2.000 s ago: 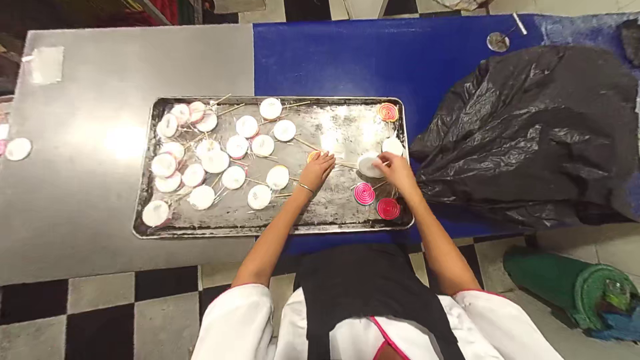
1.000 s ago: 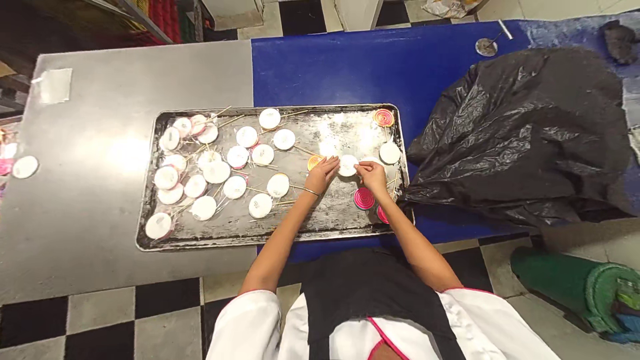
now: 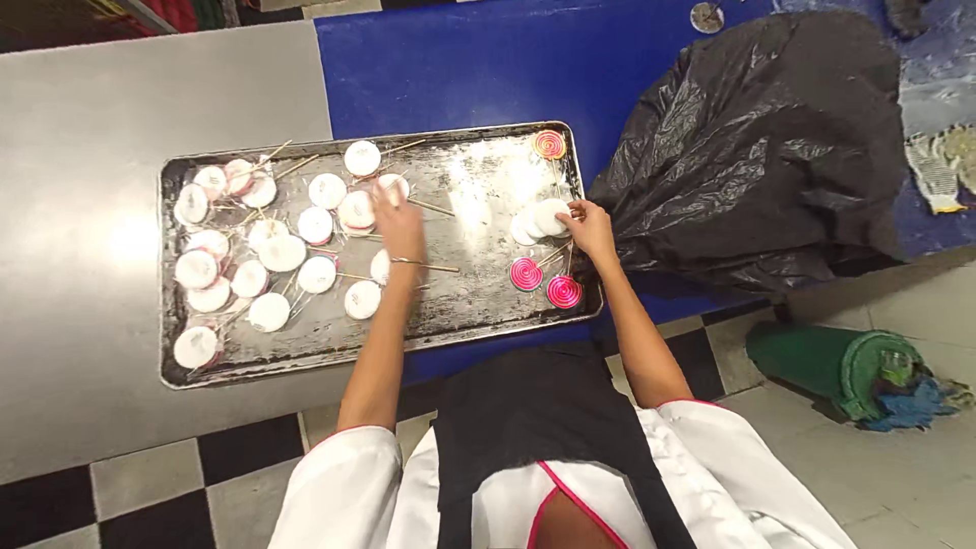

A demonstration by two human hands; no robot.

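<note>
A worn metal baking tray (image 3: pixel 473 313) holds many wrapped lollipops on sticks, most with round white labels up. My left hand (image 3: pixel 398 221), blurred, is over a white-labelled lollipop (image 3: pixel 394 185) among the group on the tray's left; whether its fingers grip anything cannot be told. At the right end, the fingers of my right hand (image 3: pixel 591 229) pinch the edge of a white round disc (image 3: pixel 552 216), which overlaps other white discs (image 3: pixel 524 229). Below it lie two pink spiral lollipops (image 3: pixel 526 274), and an orange-red spiral lollipop (image 3: pixel 549 144) lies in the upper right corner.
The table is bare metal (image 3: pixel 114 229) on the left and blue (image 3: pixel 473 69) on the right. A black plastic bag (image 3: pixel 770 152) lies against the tray's right side. Farther right is a striped knit glove (image 3: pixel 934 175); a green bin (image 3: pixel 816 366) lies on the floor.
My left hand has moved left, from near the tray's middle to the lollipop group. My right hand, with a white disc, has moved to the overlapping white discs at the right.
</note>
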